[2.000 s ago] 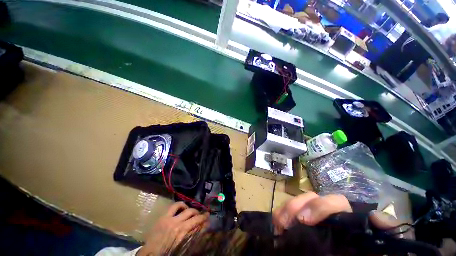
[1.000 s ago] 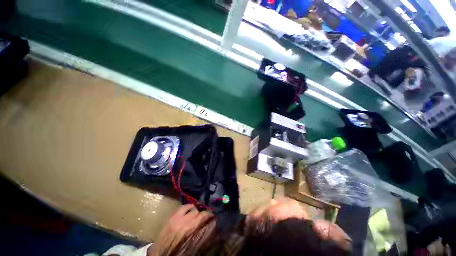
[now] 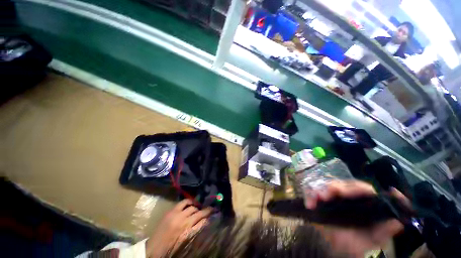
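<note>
An open speaker cabinet [image 3: 192, 156] lies on the cardboard, its two black halves side by side. A round driver [image 3: 156, 159] sits in the left half. Red wires [image 3: 177, 182] run to the right half, where a small part with a green dot [image 3: 219, 197] shows. My left hand [image 3: 178, 221] rests at the near edge of the cabinet by the wire ends; its fingertips are bent and whatever is under them is hidden. My right hand [image 3: 354, 216], blurred, is closed around a black electric screwdriver [image 3: 323, 210], held nearly level to the right of the cabinet. Hair covers part of the bottom.
A white-and-black screw feeder [image 3: 264, 157] stands right of the cabinet. Beyond it are a green-capped bottle [image 3: 304, 157] and a clear plastic bag [image 3: 328, 171]. More open cabinets [image 3: 351, 138] sit on the green belt [image 3: 151, 83]. A person [image 3: 380, 63] stands across the belt.
The screwdriver, held low beside the cabinet and hidden a second ago, now shows level, farther right, in my right hand. My left hand stays at the cabinet's near edge. The view has shifted.
</note>
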